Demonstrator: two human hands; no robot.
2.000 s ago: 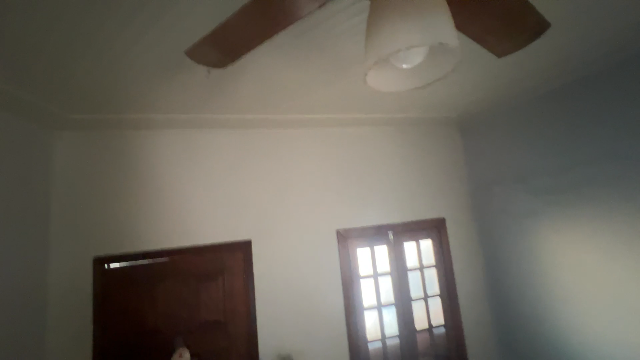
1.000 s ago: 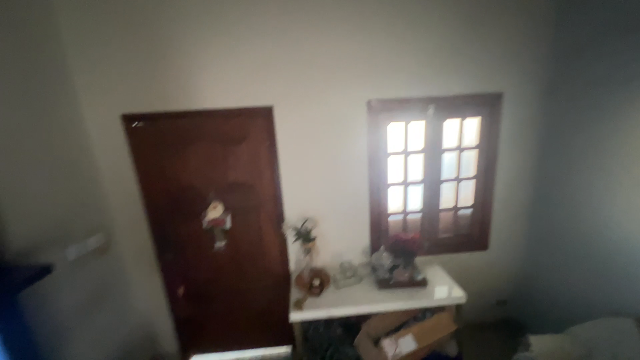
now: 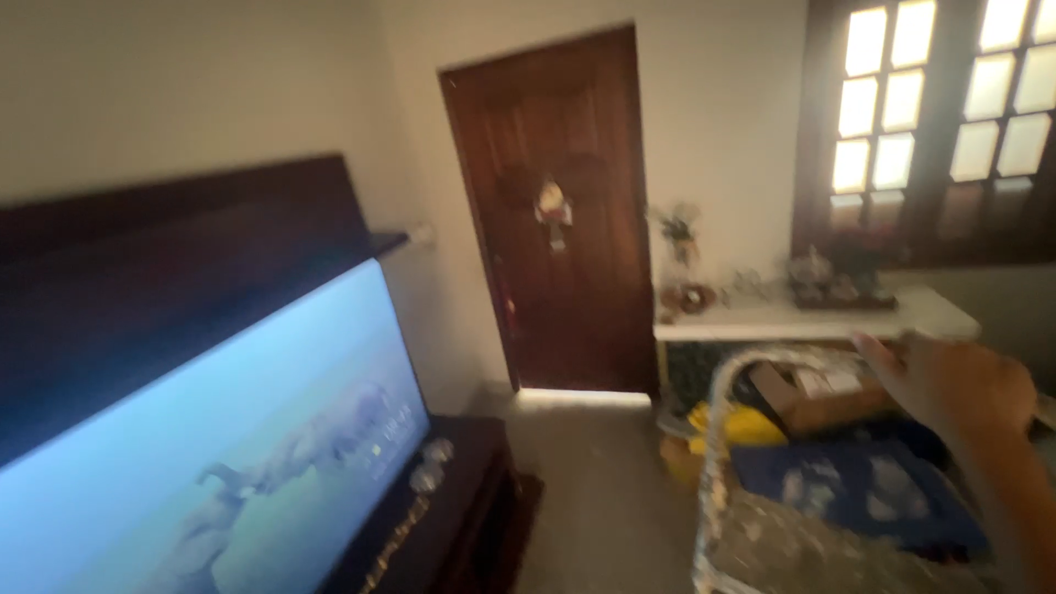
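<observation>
My right hand [image 3: 961,384] is raised at the right of the view, its forearm running down to the right edge, the thumb pointing up and left. It is blurred, and its fingers lie near the top of a curved frame [image 3: 716,421] that looks wrapped in clear plastic; whether they grip it cannot be told. Behind the hand are an open cardboard box [image 3: 813,408], a yellow bag [image 3: 742,427] and a dark blue printed item [image 3: 858,487]. My left hand is out of view.
At the left a lit television [image 3: 272,429] stands on a dark wooden stand [image 3: 470,462]. A brown wooden door [image 3: 569,289] bears a hanging ornament [image 3: 553,206]. A white table [image 3: 742,322] with a plant and decorations stands below a paned window [image 3: 895,107]. Grey floor [image 3: 602,470] runs to the door.
The view has swung down from the ceiling fan and turned left. My right hand, the television and the curved frame have come into sight.
</observation>
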